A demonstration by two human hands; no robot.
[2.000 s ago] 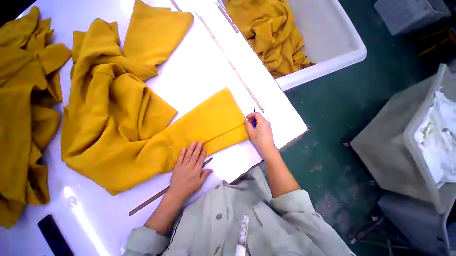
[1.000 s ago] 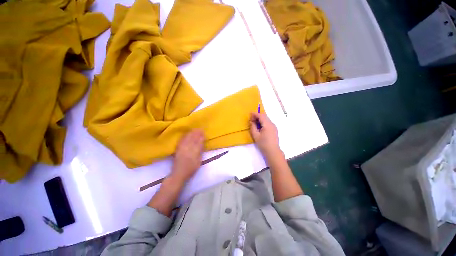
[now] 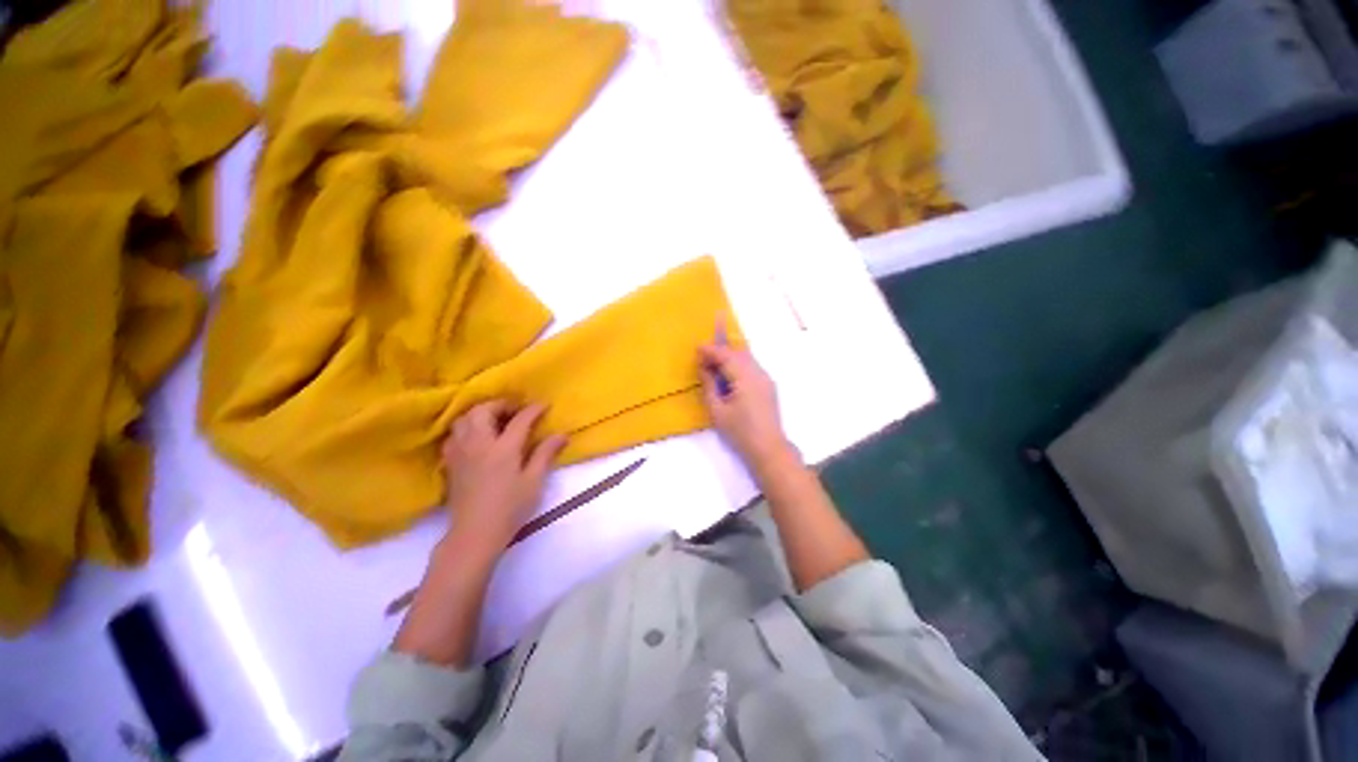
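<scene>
A mustard-yellow garment [image 3: 343,298] lies on the white table, one sleeve [image 3: 633,350] laid flat toward the right with a seam line along it. My right hand [image 3: 740,399] is at the sleeve end and holds a thin blue-purple pen [image 3: 721,357]. My left hand [image 3: 496,465] rests on the sleeve's lower edge, fingers slightly bent and apart, gripping nothing that I can see. A thin dark brown strip [image 3: 584,497] lies on the table, partly hidden by my left forearm.
More yellow cloth [image 3: 75,313] lies at the left. A black phone [image 3: 155,677] is at the lower left. A white tub [image 3: 1028,216] with yellow garments stands beyond the table corner. A grey bin [image 3: 1177,432] with white cloth stands at the right.
My left hand has moved left along the sleeve, away from its end. My right hand stays at the sleeve end with the pen. The camera view has shifted.
</scene>
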